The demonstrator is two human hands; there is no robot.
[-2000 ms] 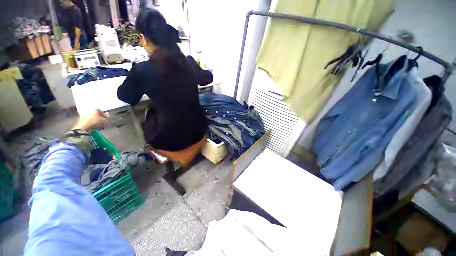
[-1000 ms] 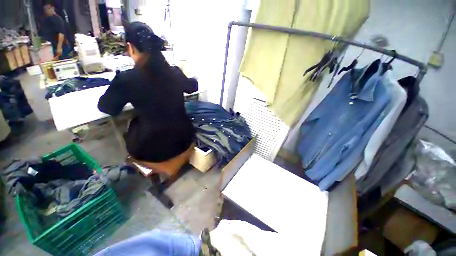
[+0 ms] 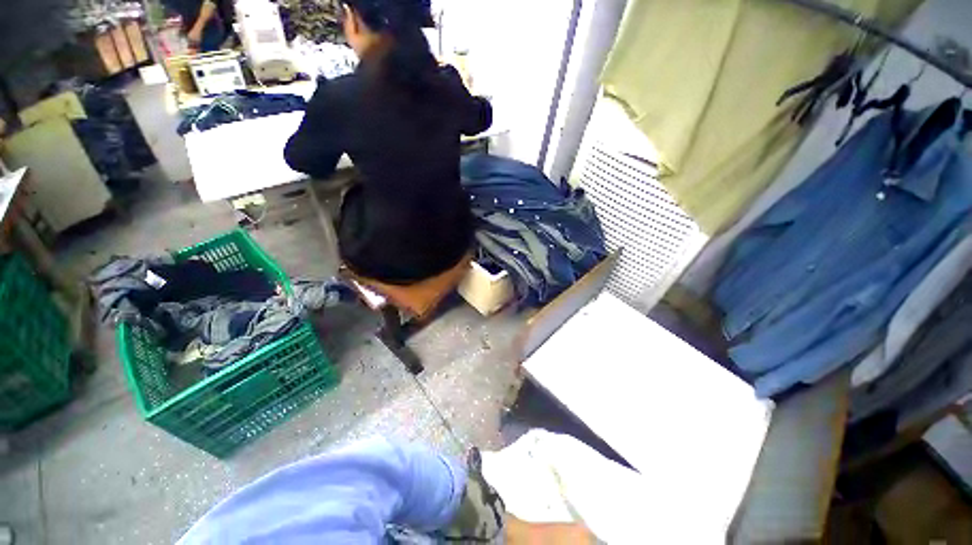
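My left arm, in a blue sleeve with a camouflage cuff, reaches in from the bottom. Only a strip of my left hand (image 3: 546, 531) shows at the bottom edge, beside the pale garment (image 3: 529, 474). The fingers are cut off, so I cannot tell whether they hold cloth. The pale garment lies at the near side of the white box top (image 3: 655, 389), overlapping its near edge. Glare washes out both whites where they meet. My right hand is out of the picture.
A green crate (image 3: 247, 399) with dark grey garments stands on the floor at left. A person (image 3: 400, 160) in black sits with their back to me. Dark blue garments (image 3: 544, 229) are heaped beside them. Shirts (image 3: 842, 266) hang on a rail at right.
My left arm has come down from its outstretched place at left to the garment at the bottom. The view has shifted, and the hand's edge shows again.
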